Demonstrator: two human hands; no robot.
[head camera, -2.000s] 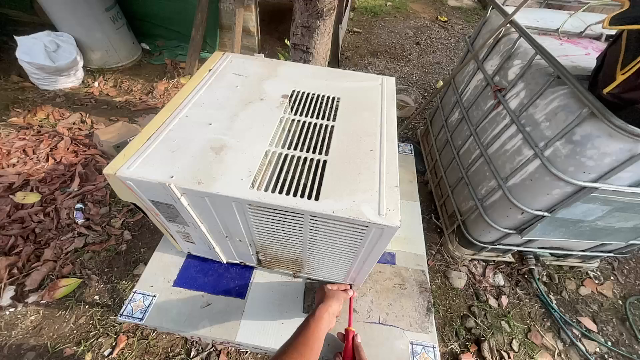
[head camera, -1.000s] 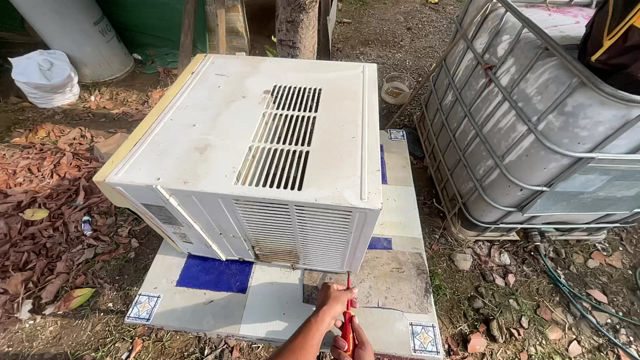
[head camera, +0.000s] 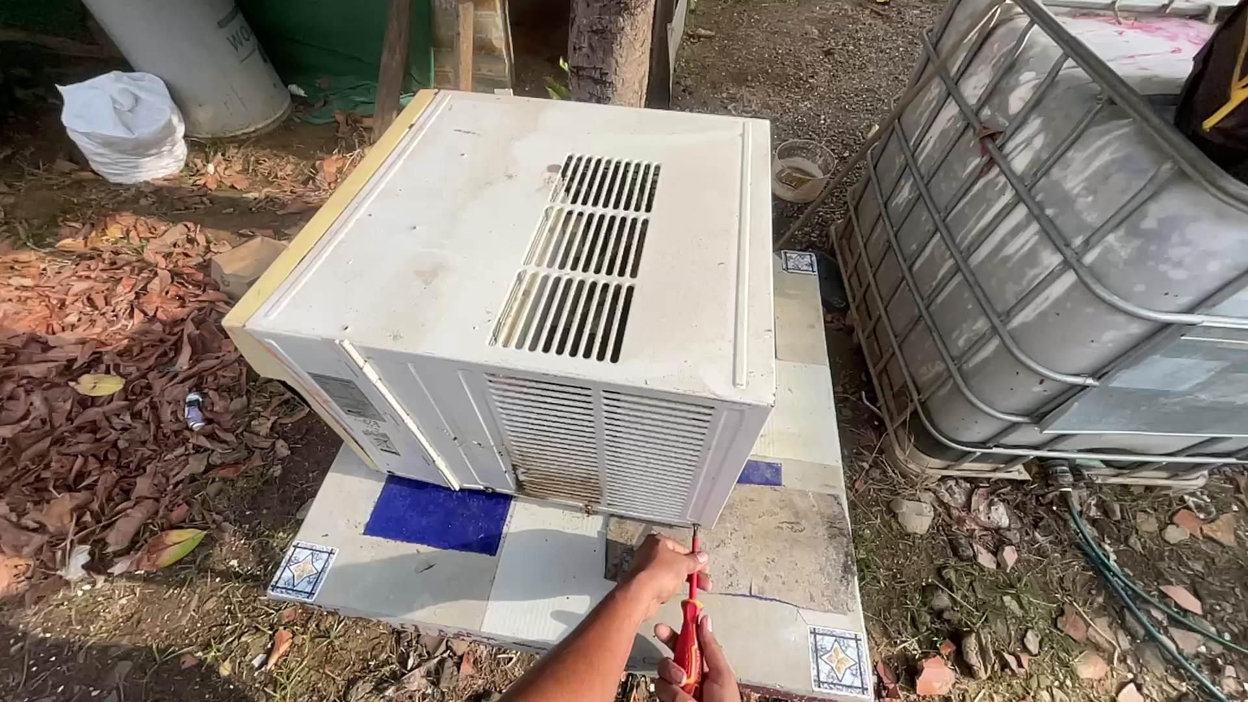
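Note:
A window air conditioner in a white metal casing (head camera: 682, 244) rests on a tiled slab (head camera: 546, 585). Its louvred side (head camera: 653, 453) faces me, with rust stains low down. A screwdriver with a red handle (head camera: 690, 648) points up at the casing's lower corner, its tip at the bottom edge. My right hand (head camera: 704, 668) is closed around the handle. The fingers of my left hand (head camera: 668, 570) hold the red shaft just below the tip. Whether the tip sits in a screw cannot be told.
A caged plastic tank (head camera: 1033, 244) stands at the right, with a green hose (head camera: 1121, 585) at its base. Dry leaves (head camera: 127, 390) cover the ground at left. Behind are a tree trunk (head camera: 611, 49), a white sack (head camera: 125, 127) and a clear plastic tub (head camera: 801, 171).
The view has shifted slightly. Both hands stay on the screwdriver at the same lower corner, with the right hand's fingers placed a little differently on the handle.

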